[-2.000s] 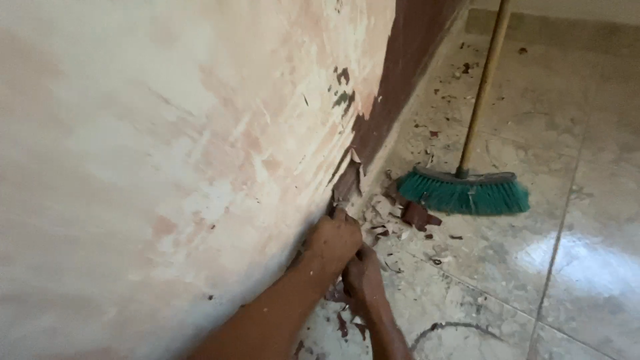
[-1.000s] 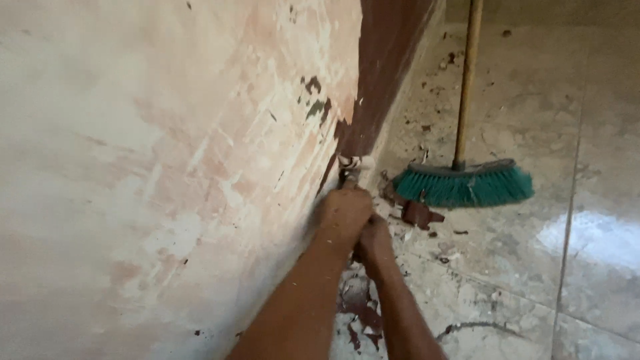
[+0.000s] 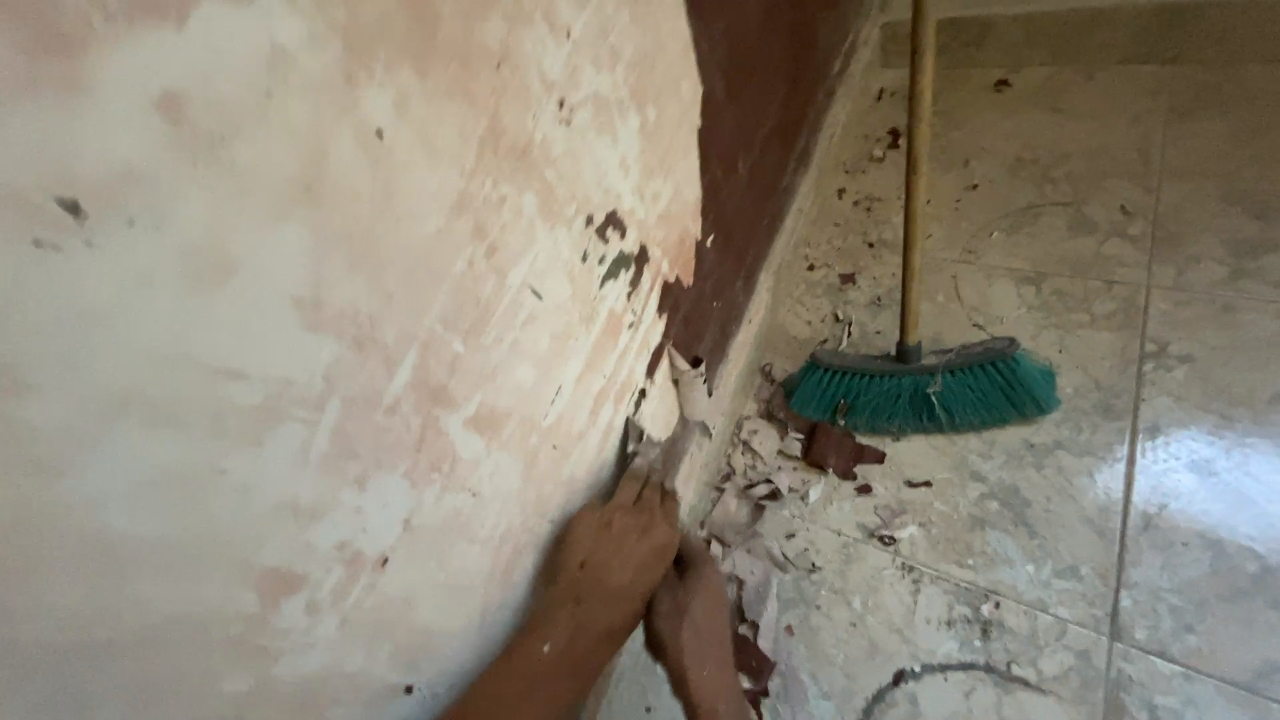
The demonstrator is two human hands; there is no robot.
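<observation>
Both hands are low against a scraped wall (image 3: 350,300), close to where it meets the floor. My left hand (image 3: 620,550) is closed on a scraper (image 3: 630,450), whose blade shows only partly above the fingers. Just below and to the right, my right hand (image 3: 690,600) is closed too, apparently on the tool's handle, which the hands hide. Beyond the fingers, a curl of peeled paint (image 3: 690,385) stands off the wall. Dark maroon paint (image 3: 755,130) still covers a strip of wall above it.
On the tiled floor (image 3: 1000,560), a broom (image 3: 925,390) with green bristles and a wooden handle stands to the right. Pale and maroon paint chips (image 3: 840,450) lie between it and the wall, with more chips beside my right hand.
One second ago, the maroon strip reached the tool; now a pale curl of paint stands peeled there. Both hands remain together low at the wall. The view has shifted slightly.
</observation>
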